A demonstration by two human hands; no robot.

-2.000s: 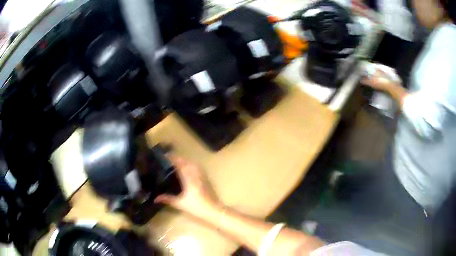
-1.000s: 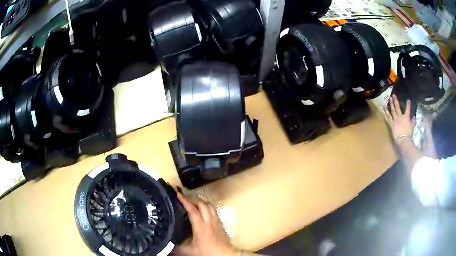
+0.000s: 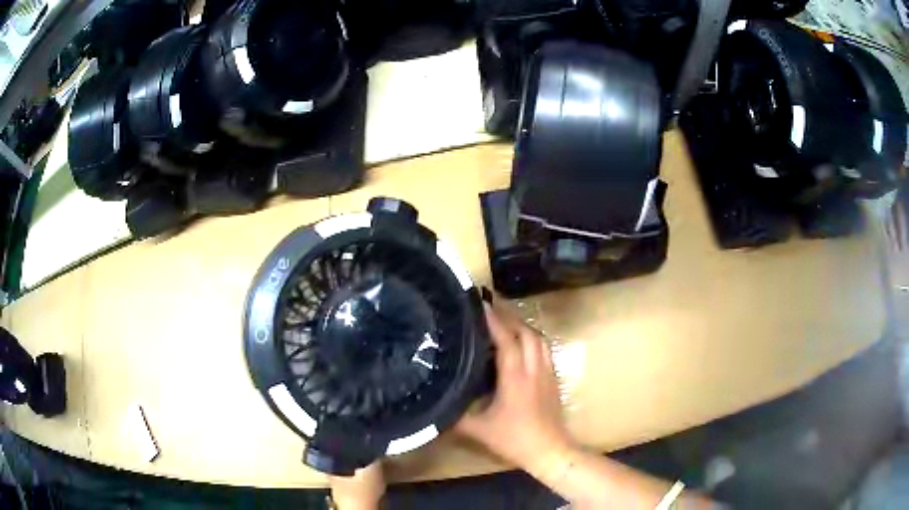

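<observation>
A black portable fan (image 3: 374, 334) is in front of me, its round grille facing up towards the camera, with white segments and lettering on the front ring and a glossy dark hub. My right hand (image 3: 518, 388) holds it at its right side, the fingertips partly hidden behind it. My left hand (image 3: 357, 486) is at its lower edge below the pivot knob, the fingers hidden under the fan head. The fan's base is mostly hidden behind the head.
Another fan (image 3: 590, 149) stands just behind to the right. More fans stand at the back left (image 3: 284, 60) and far right (image 3: 797, 110). A dark object (image 3: 45, 383) and a small flat narrow item (image 3: 149, 433) lie at left on the tan bench (image 3: 179, 329).
The view has swung left. My right hand has moved from the standing fan to the near fan. My left hand has come into view at its lower edge. The lit hub digits no longer show.
</observation>
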